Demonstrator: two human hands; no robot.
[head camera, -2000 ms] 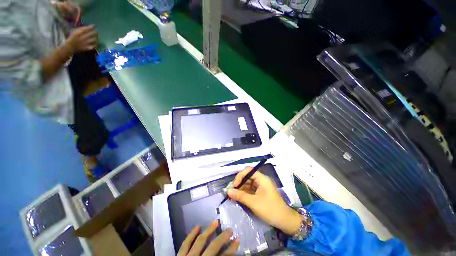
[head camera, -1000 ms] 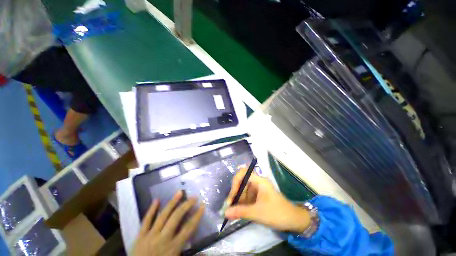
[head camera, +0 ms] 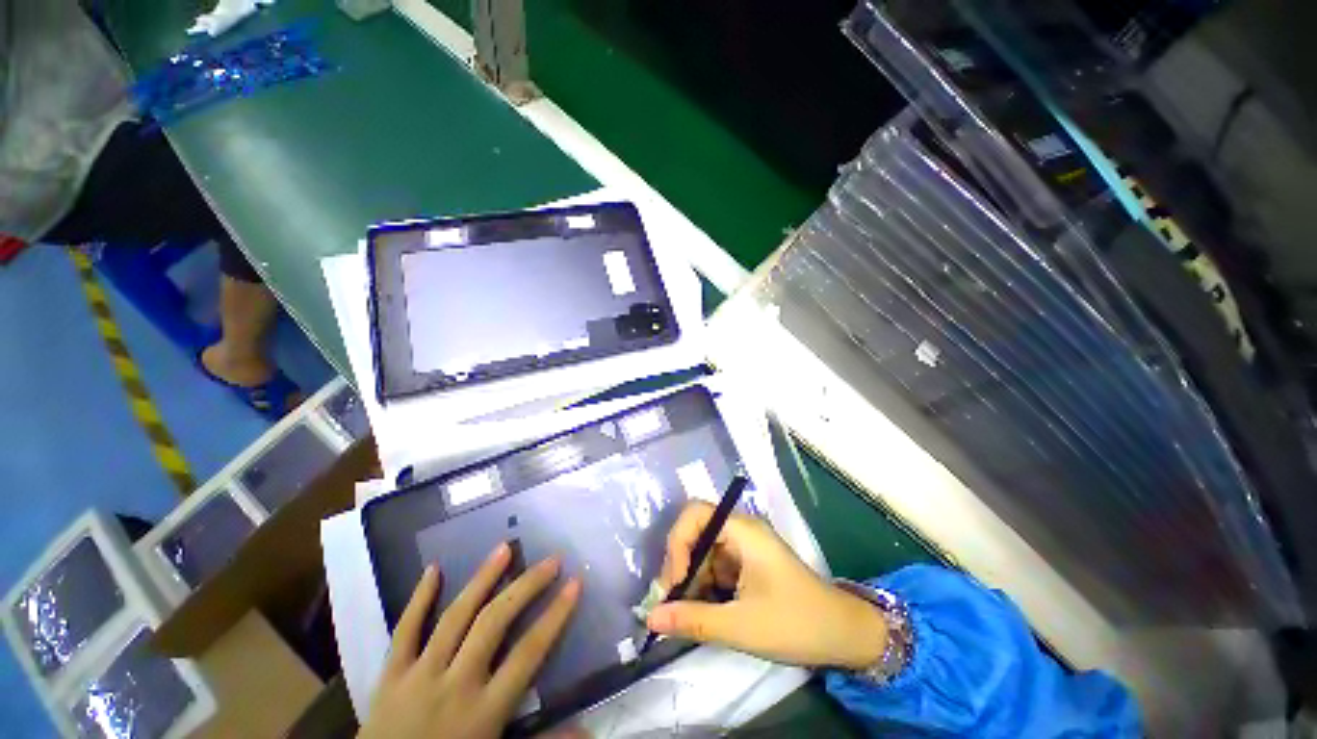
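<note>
The near tablet back cover (head camera: 592, 498) lies on white interleaf sheets (head camera: 344, 578), its grey inside facing up, with small white patches and a shiny wrinkled area. My left hand (head camera: 470, 650) rests on its lower left part with fingers spread, holding nothing. My right hand (head camera: 766, 592) holds a thin black pointed tool (head camera: 711, 537), its tip down near the cover's lower edge. Something small and pale is at my right fingertips; I cannot tell what. A second tablet back cover (head camera: 498, 303) lies beyond on white sheets.
Clear blister trays (head camera: 1011, 390) are stacked at right. Foam trays (head camera: 87, 527) with dark tablets and a brown carton (head camera: 267, 671) are at lower left. Blue film (head camera: 231, 72) lies on the green bench (head camera: 361, 159). A person (head camera: 65, 130) is at upper left.
The view has shifted, so the covers first moved left and up in the picture. My right hand and tool have moved from the cover's middle to its lower edge. My left hand stays on the cover.
</note>
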